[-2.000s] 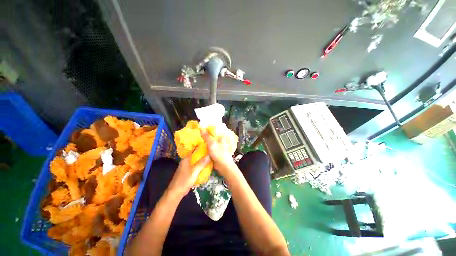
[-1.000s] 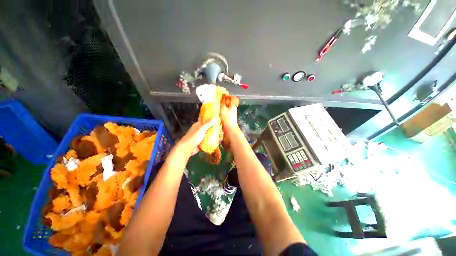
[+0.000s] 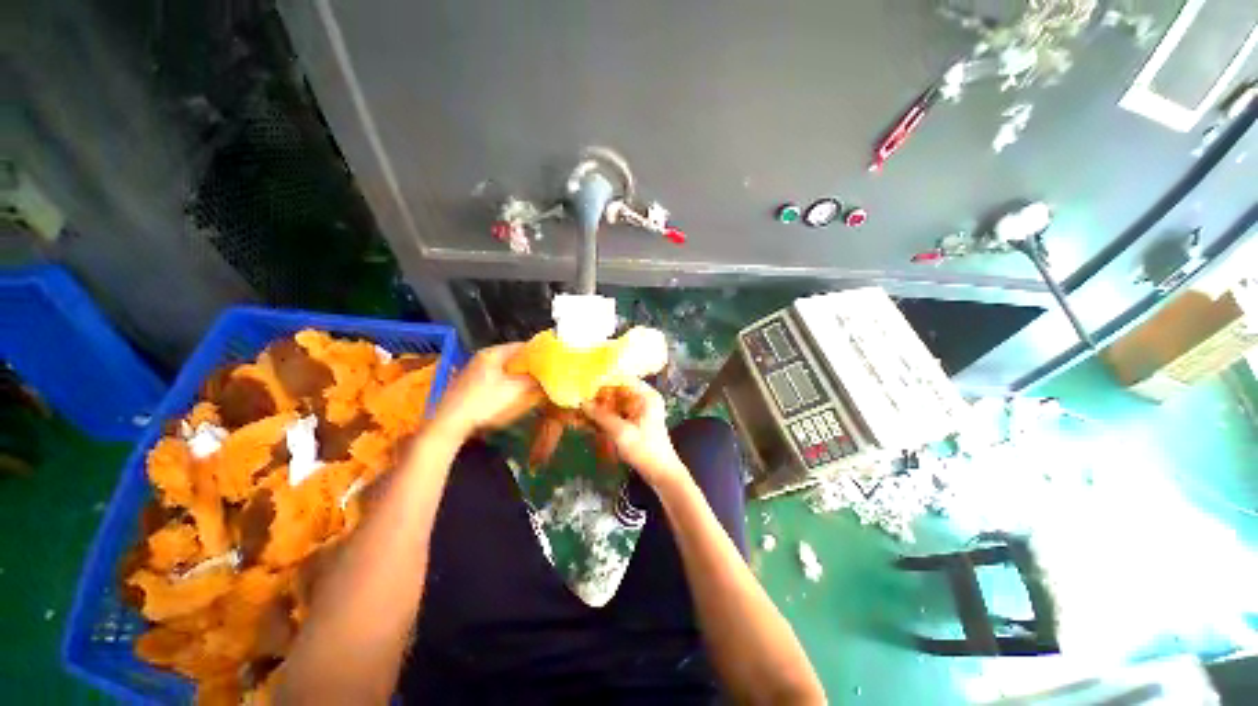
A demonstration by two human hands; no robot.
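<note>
An orange-yellow plush toy (image 3: 577, 370) is held over the lap at the end of the grey filling nozzle (image 3: 588, 255). Its white lining (image 3: 582, 319) is around or against the nozzle's open end; exactly how is hidden. Brown parts of the toy hang below. My left hand (image 3: 494, 392) grips the toy's left side. My right hand (image 3: 632, 419) holds its lower right side with bent fingers. A pale part of the toy shows above my right hand.
A blue crate (image 3: 448, 361) heaped with orange skins (image 3: 221, 469) stands at left. A beige scale (image 3: 855, 379) is right of my knees, with white fluff (image 3: 883, 503) around it. A dark stool (image 3: 986, 596) is at lower right. The machine panel (image 3: 731, 111) is ahead, with red-tipped fittings beside the nozzle.
The toy was pushed up the nozzle one second ago; now it is lower at the nozzle's end and more of the pipe shows. Both hands have moved down, the left one outward.
</note>
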